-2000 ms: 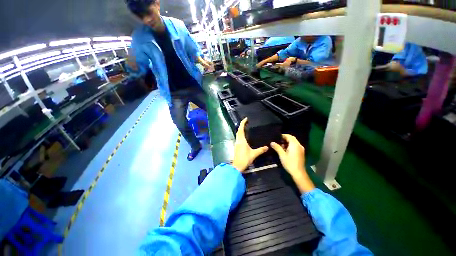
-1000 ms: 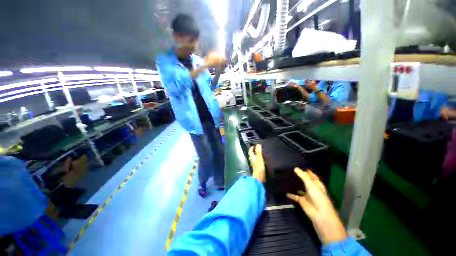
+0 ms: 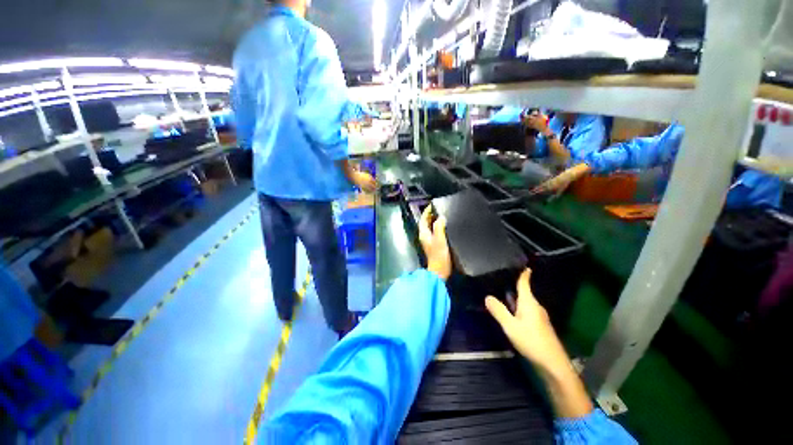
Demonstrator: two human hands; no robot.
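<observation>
A flat black panel [image 3: 478, 233] is tilted up in front of me, beyond the ribbed panel stack. My left hand [image 3: 436, 243] grips its left edge. My right hand [image 3: 525, 320] is near its lower right corner with thumb and fingers apart; whether the fingertips touch the panel I cannot tell. The panel stack [image 3: 474, 391] lies nearest me, with dark parallel ribs and a pale strip across its far end. Open black boxes with pale rims [image 3: 546, 233] stand beyond and to the right of the panel.
A person in a blue smock [image 3: 296, 113] stands in the aisle at left. A white metal post [image 3: 678, 235] rises at right, under a shelf [image 3: 556, 94]. Another person's hand [image 3: 561, 181] reaches over the boxes. An orange item [image 3: 633, 211] lies on the green bench. A blue stool [image 3: 356, 239] stands beyond.
My left hand has raised a panel, now showing its flat face. My right hand has come to its lower right corner. The standing person has turned away. An arm now reaches in from the right.
</observation>
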